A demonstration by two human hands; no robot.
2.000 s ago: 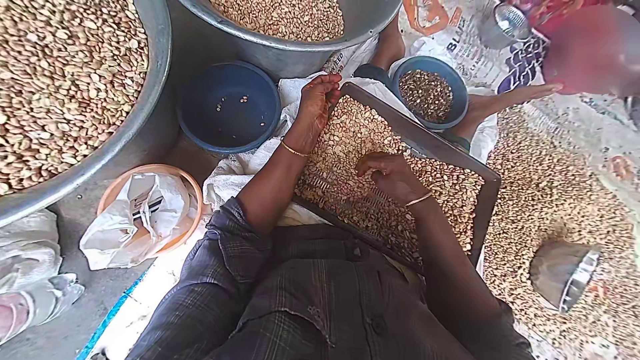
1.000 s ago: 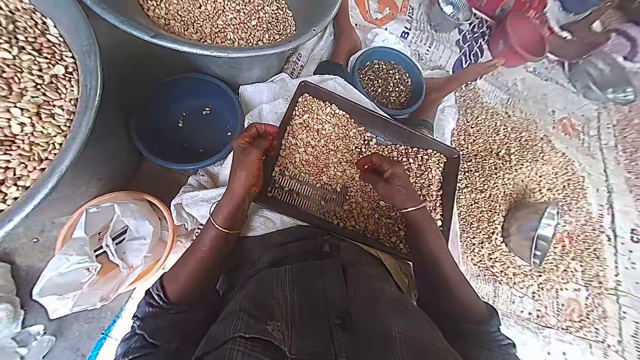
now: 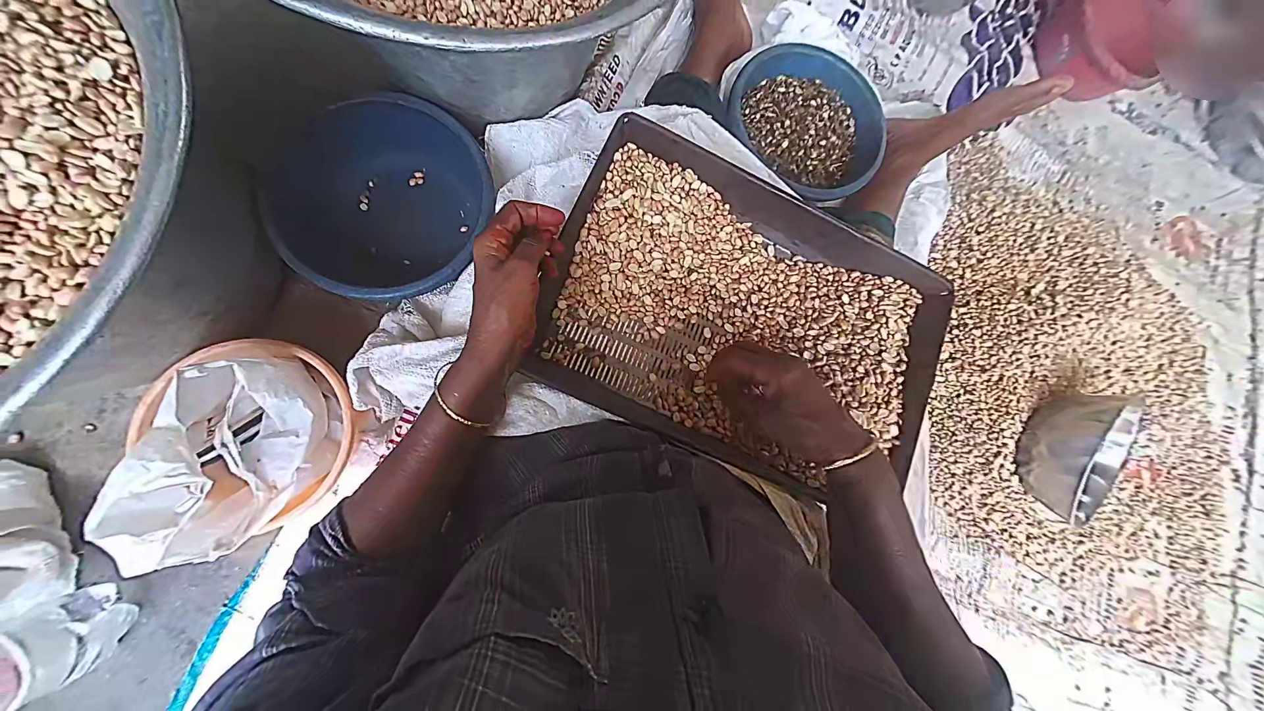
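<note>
A dark slatted plastic tray (image 3: 933, 336) lies tilted across my lap, holding a layer of pale brown nuts or beans (image 3: 671, 237). Bare slats show at its lower left. My left hand (image 3: 515, 237) is at the tray's left edge, fingers curled with the tips close together; whether something small is between them cannot be made out. Down among the nuts near the tray's lower edge is my right hand (image 3: 775, 395), its fingertips hidden beneath the palm. A blue basin (image 3: 380, 197) with a few nuts stands left of my left hand.
Large metal tubs of nuts (image 3: 163, 178) stand at the left and top (image 3: 474, 59). A smaller blue bowl (image 3: 805, 123) holds darker pieces beside another person's bare foot. Nuts cover the sheet at right, where a metal bowl (image 3: 1076, 454) lies tipped. An orange-rimmed basin (image 3: 341, 405) holds a plastic bag.
My right hand has moved down within the tray, toward its near edge. My left hand stays by the left edge. The view has shifted.
</note>
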